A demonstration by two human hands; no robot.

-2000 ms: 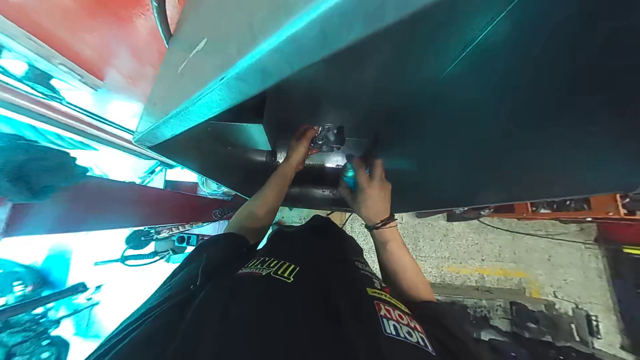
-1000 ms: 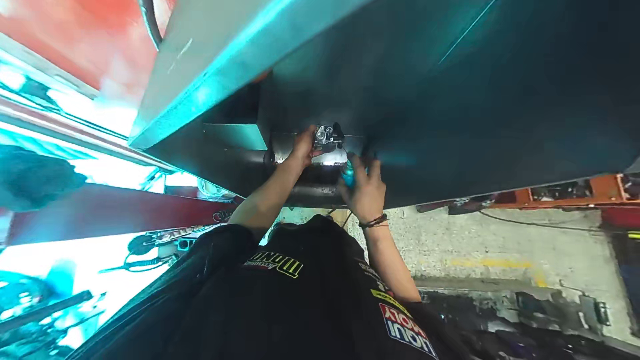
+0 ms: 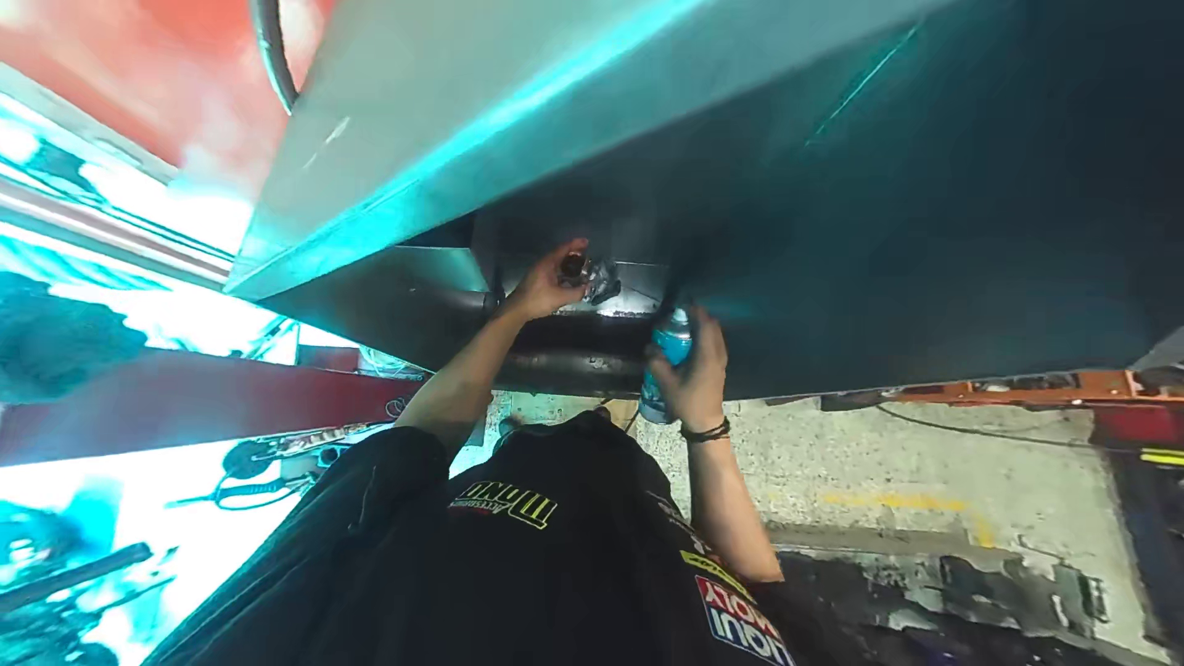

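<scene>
My left hand (image 3: 550, 282) is closed around a small metal part (image 3: 599, 280) with a dark round opening, over a dark metal trough. In my right hand (image 3: 696, 370) is a blue aerosol can (image 3: 672, 338), upright with its top toward the part. The can's nozzle is blurred. A dark cylindrical bar or pipe (image 3: 583, 363) runs across the trough between my body and the part. The finer shape of the part is hidden by my fingers and glare.
A large grey sheet-metal panel (image 3: 444, 120) slopes above my hands, with a dark panel (image 3: 925, 231) to the right. A dark hose (image 3: 270, 55) hangs at upper left. A red beam (image 3: 185, 402) lies left; an orange frame (image 3: 1045, 388) stands right.
My left hand has turned the metal part, so that a dark round opening now shows. My right hand remains around the can beside it.
</scene>
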